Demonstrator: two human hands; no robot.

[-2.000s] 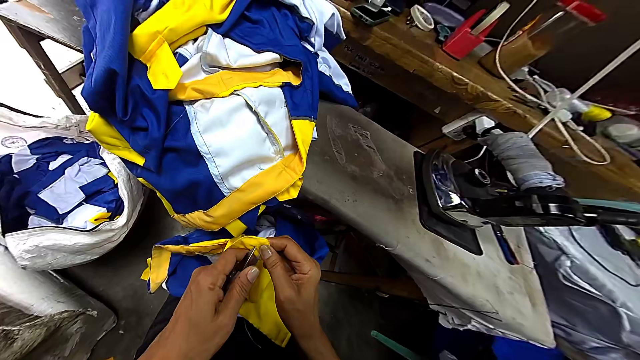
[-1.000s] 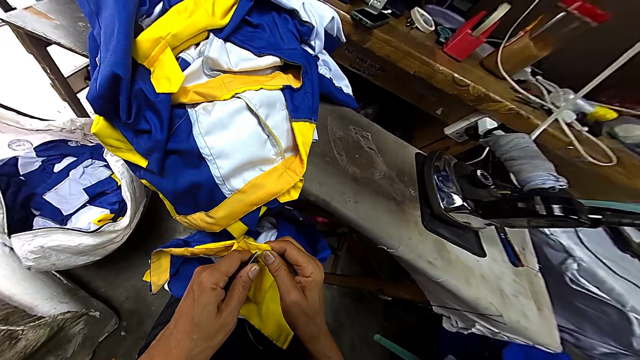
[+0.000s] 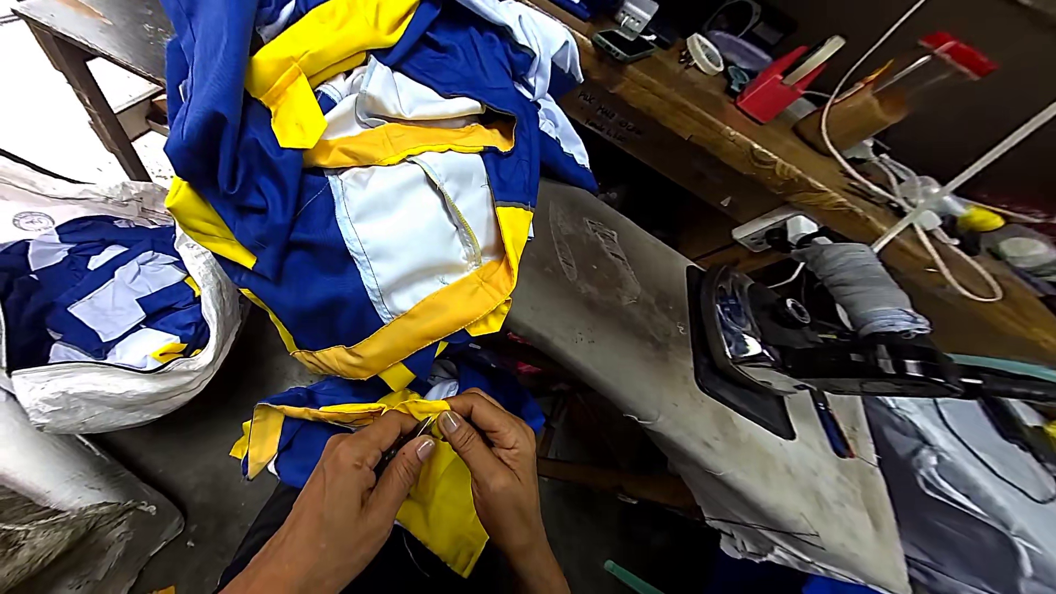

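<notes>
My left hand [image 3: 363, 474] pinches a small dark pointed tool [image 3: 404, 445], its tip against the yellow trim of a blue and yellow garment piece [image 3: 445, 503]; what kind of tool it is cannot be told. Close beside it, my right hand [image 3: 495, 462] grips the same yellow cloth between thumb and fingers. Behind the hands, a blue, white and yellow garment [image 3: 421, 239] drapes over the end of a padded ironing board [image 3: 594, 272], its yellow hem just above the piece I hold.
An electric iron [image 3: 759, 330] rests on a dark pad at the board's right. Left stands a white sack [image 3: 124, 396] of blue and white cloth. A wooden bench [image 3: 775, 157] with a red holder [image 3: 771, 87], cords and small items runs behind. A pen-like tool [image 3: 832, 425] lies near the iron.
</notes>
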